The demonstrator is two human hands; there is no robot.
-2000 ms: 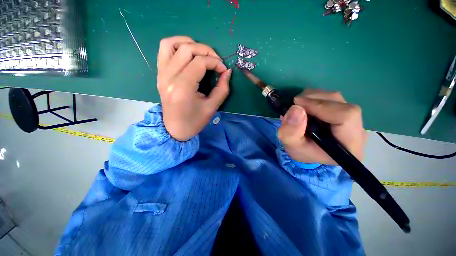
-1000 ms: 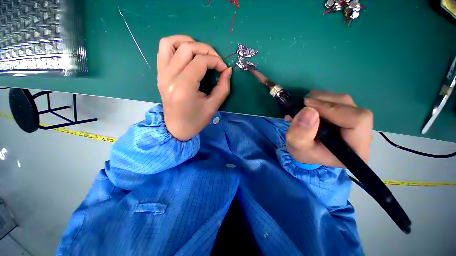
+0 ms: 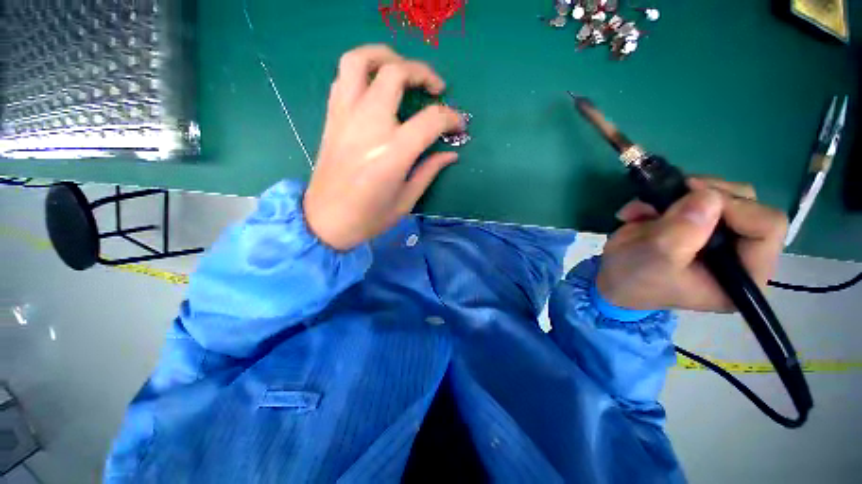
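My left hand [image 3: 386, 146] is over the green mat, slightly blurred, with thumb and index finger apart. A tiny silvery-pink speckled assembly [image 3: 456, 138] lies on the mat between those two fingertips, partly covered by the index finger; no clear grip on it shows. My right hand [image 3: 695, 248] is closed around the black handle of the soldering iron [image 3: 662, 180]. The iron's brownish tip points up and left, apart from the assembly and off to its right. A thin silvery solder wire [image 3: 286, 112] lies on the mat left of my left hand.
Short red wires [image 3: 422, 16] lie in a heap at the top middle. Small silver and brown round parts [image 3: 605, 25] are piled to their right. A clear pocketed tray [image 3: 94, 85] is at left. Tweezers [image 3: 818, 170] and a yellow sponge holder [image 3: 820, 17] are at right. A black stool [image 3: 72, 227] stands below.
The iron has moved right, away from the speckled assemblies. My left thumb and index finger have opened, and the hand has shifted over the assemblies. The view has shifted, showing more of the red heap.
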